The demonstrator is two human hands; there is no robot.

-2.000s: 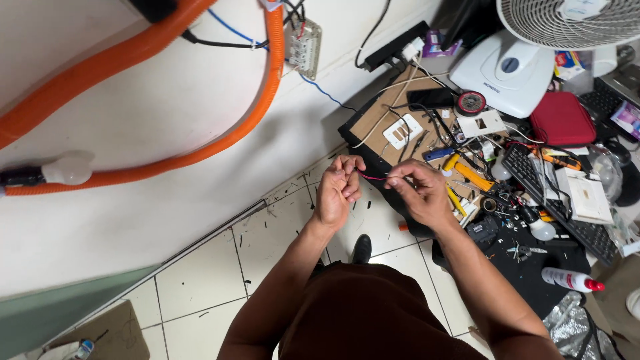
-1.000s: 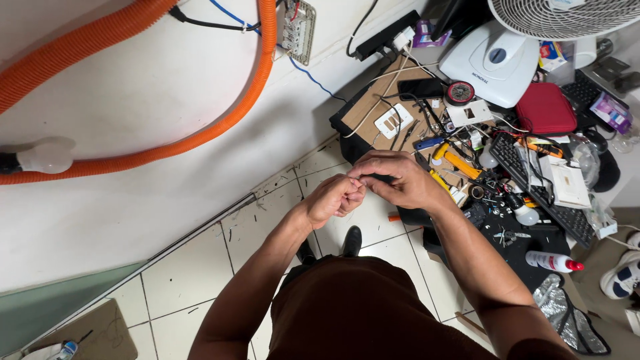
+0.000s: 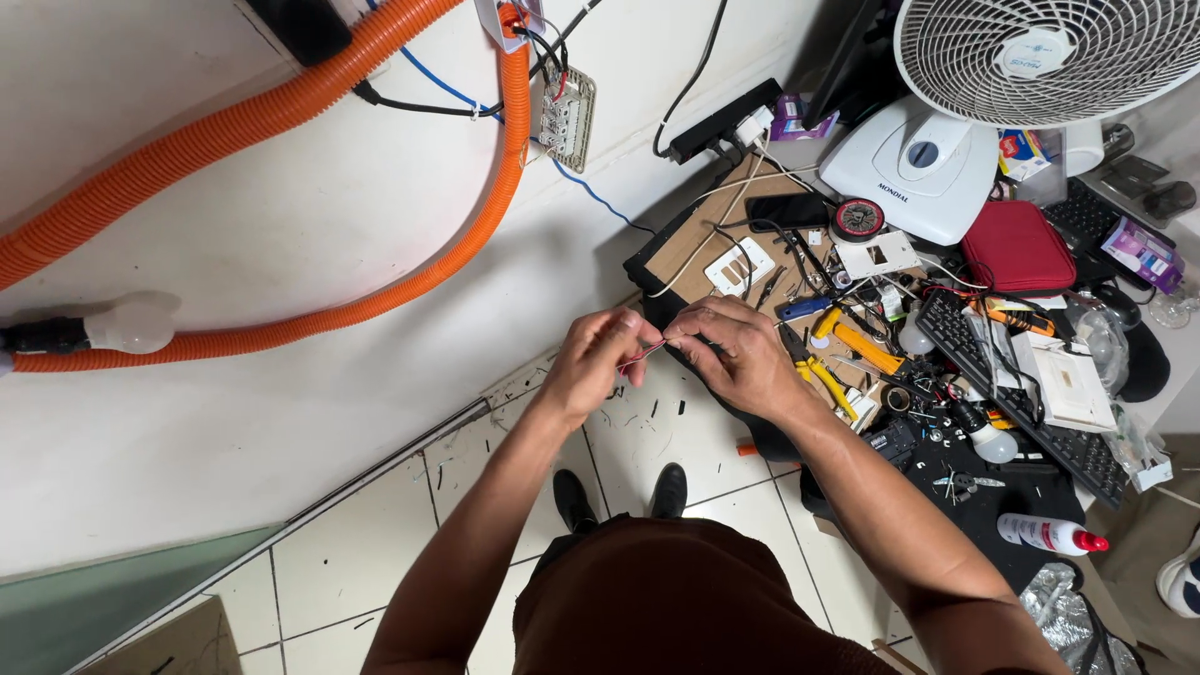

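Note:
A thin wire with red and pale strands runs between my two hands, above the tiled floor near the table's left corner. My left hand pinches it between thumb and fingers. Close beside it, my right hand holds the wire's other end at the fingertips. The fingers hide much of the wire. Right of my right hand lie yellow-handled pliers, a yellow-handled tool and a blue-handled tool. A white switch plate lies on the cardboard above.
An orange corrugated conduit curves along the white wall by an open electrical box with wires. A light bulb sits at left. The cluttered table holds a white fan, a red case, a keyboard and a bottle.
One second ago my hands were pressed together with the wire mostly hidden; now they are slightly apart and the wire shows between them. Two seconds ago a red wire stretched between them.

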